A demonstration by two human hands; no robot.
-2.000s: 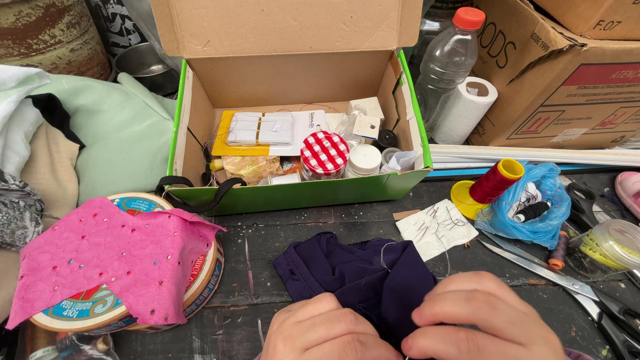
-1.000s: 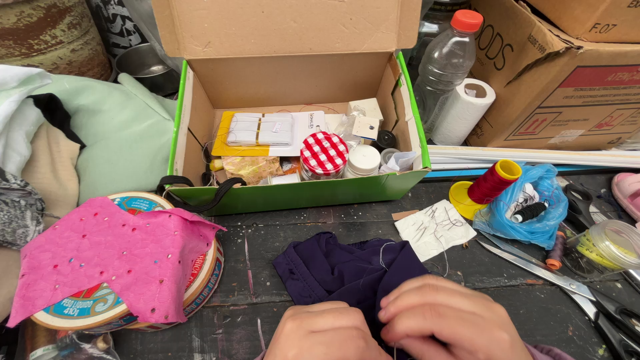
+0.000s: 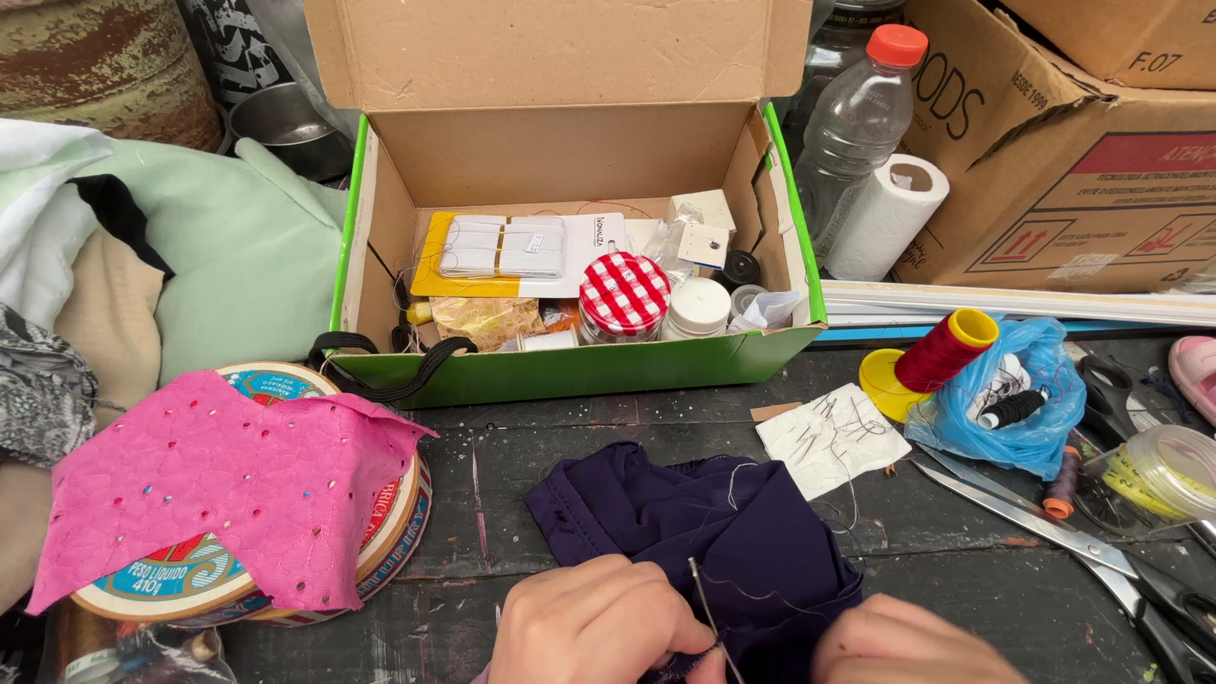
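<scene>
Dark navy fabric (image 3: 665,503) lies bunched on the black wooden table at the lower middle. My left hand (image 3: 598,622) pinches its near edge at the bottom of the view, where a thin sewing needle (image 3: 705,603) slants up beside the thumb and finger. A loose thread (image 3: 760,591) runs over the cloth from the needle area. On the right, my right hand (image 3: 902,641) is partly cut off by the lower edge; its fingertips are hidden, so its hold cannot be told. White cloth with several needles and pins (image 3: 831,437) lies behind the fabric.
Behind stands an open green cardboard box (image 3: 589,375) of sewing supplies. Pink fabric (image 3: 228,475) covers round tins at left. To the right are a red thread spool (image 3: 945,350), a blue plastic bag (image 3: 1045,427), large scissors (image 3: 1073,541) and a clear jar (image 3: 1130,484) with a tape measure.
My hands have moved apart, the right one toward the right. The needle now shows upright between them, and more of the navy fabric is uncovered.
</scene>
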